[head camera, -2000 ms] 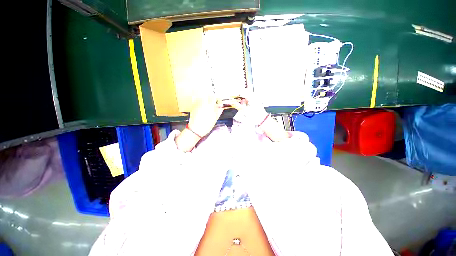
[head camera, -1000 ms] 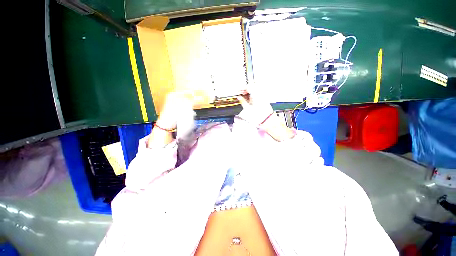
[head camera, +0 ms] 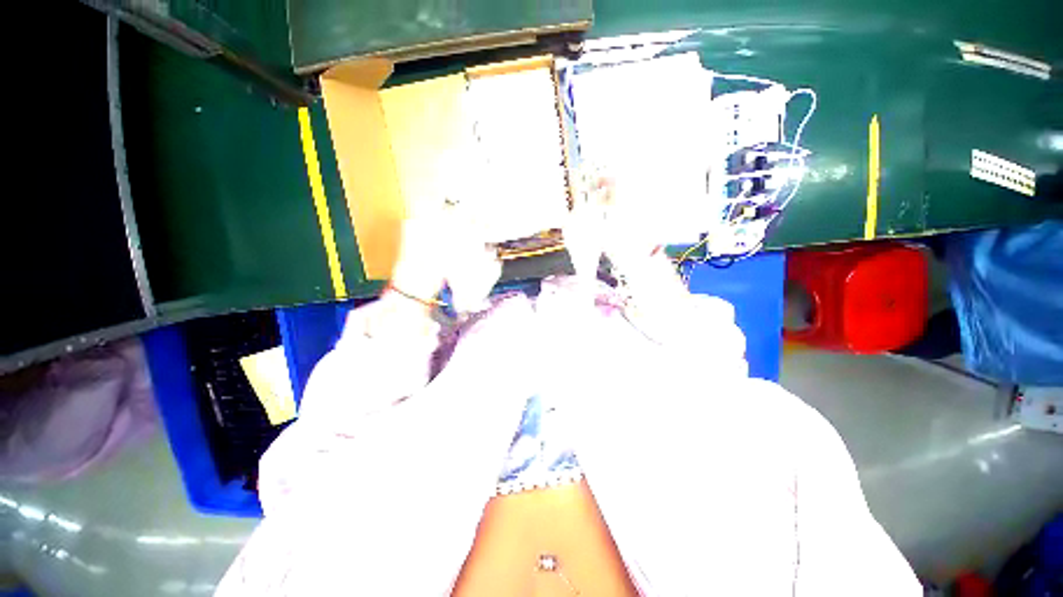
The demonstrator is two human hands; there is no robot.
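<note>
An open cardboard carton (head camera: pixel 364 163) lies on the green bench with its flap to the left. A white sheet (head camera: pixel 519 128) fills its right part, and brown stacked edges show along its right side and front end. My left hand (head camera: pixel 441 251) is over the carton's front left part, overexposed. My right hand (head camera: pixel 606 233) is at the carton's front right corner, over the edge of the white papers (head camera: pixel 641 128). Glare hides the fingers of both hands, and I cannot tell whether they hold anything.
A power strip (head camera: pixel 746 175) with black plugs and white cables lies right of the papers. A dark green board (head camera: pixel 437 26) is behind the carton. Below the bench are a blue tote (head camera: pixel 187 408) with black trays, another blue surface (head camera: pixel 746 309) and a red stool (head camera: pixel 874 297).
Both hands were together at the carton's front edge around a small dark item, then parted. My left hand has since moved slightly right, and my right hand has shifted over the papers' edge.
</note>
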